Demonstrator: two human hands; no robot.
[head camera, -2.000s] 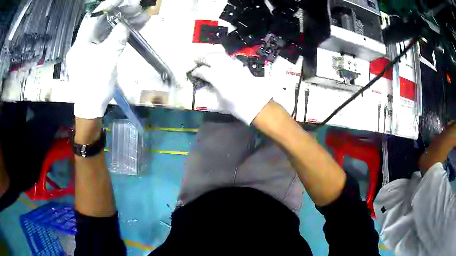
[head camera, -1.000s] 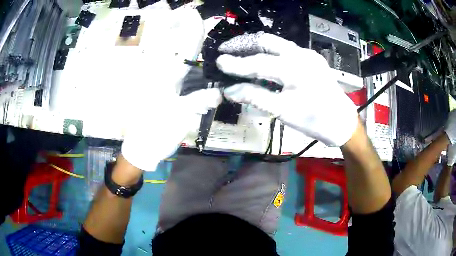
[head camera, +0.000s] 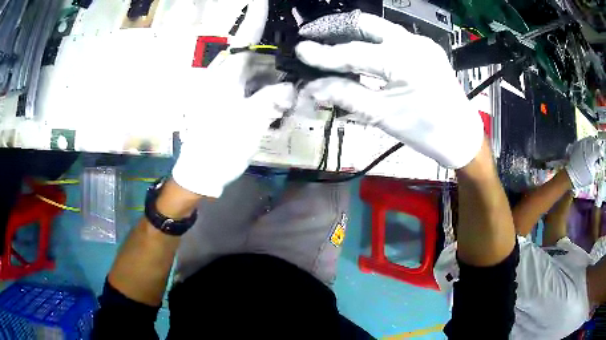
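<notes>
My left hand (head camera: 229, 129), in a white glove, is closed around the end of a grey profile (head camera: 261, 72); most of the profile is hidden. A thin yellow-green wire (head camera: 256, 48) runs across its end. My right hand (head camera: 412, 89), also gloved, grips a small black end part (head camera: 290, 61) against the profile's end. Whether the two are joined is hidden by the fingers.
Silver profiles (head camera: 30, 53) lie heaped at far left. A grey box (head camera: 422, 20) stands behind my right hand. A black cord (head camera: 382, 159) crosses the bench's front edge. A red stool (head camera: 402, 232) and blue crate (head camera: 46, 309) are below. A coworker (head camera: 548, 282) is at right.
My left hand has left the long bar's upper end at far left and come to mid-bench. My right hand has moved up and right, and now meets it at the profile's end.
</notes>
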